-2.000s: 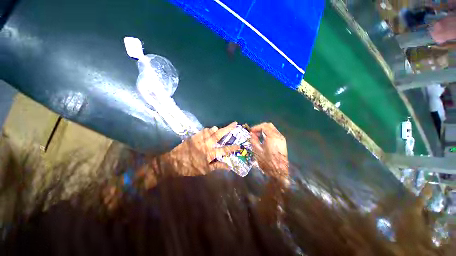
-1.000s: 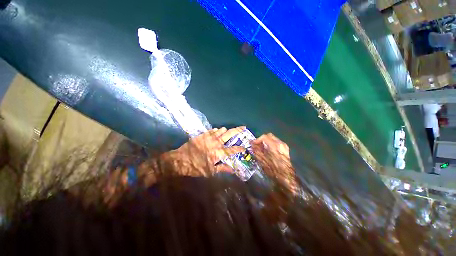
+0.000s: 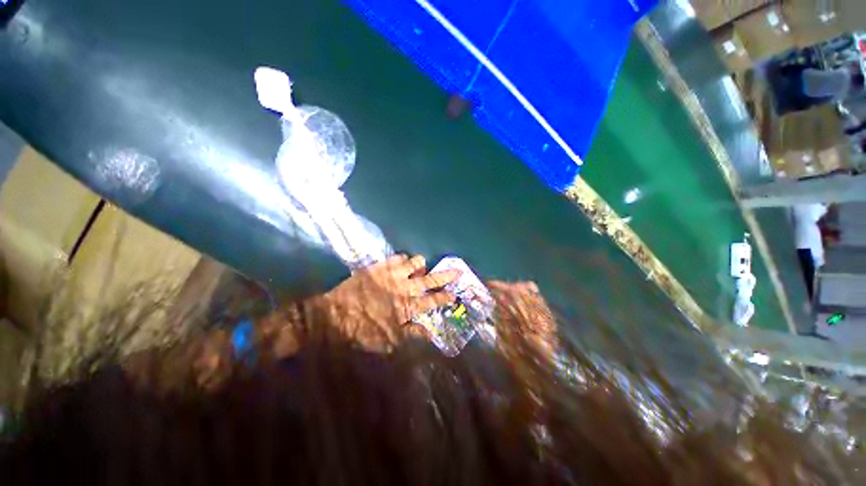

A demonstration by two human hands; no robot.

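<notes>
The white open case (image 3: 458, 318) has small green, yellow and dark bits inside and lies low in the middle of the view. My left hand (image 3: 389, 302) holds it from the left, with fingers over its upper left part. My right hand (image 3: 524, 318) is at its right side, partly veiled by brown hair-like strands; its fingertips are hard to see. A clear plastic bag (image 3: 318, 161) trails up and left from the case on the dark green bench (image 3: 418, 180). A small white block (image 3: 273, 88) lies at its far end.
A blue mat (image 3: 532, 66) lies across the bench and green conveyor (image 3: 655, 161), beyond the speckled rail (image 3: 636, 247). Another white unit (image 3: 741, 261) is on the conveyor. Cardboard (image 3: 123, 247) is at the left, stacked cartons (image 3: 807, 142) at the upper right. Brown strands cover the bottom.
My right hand has moved slightly off the case, so more of its upper part shows. My left hand stays on it. The white unit on the conveyor appears further left in the view.
</notes>
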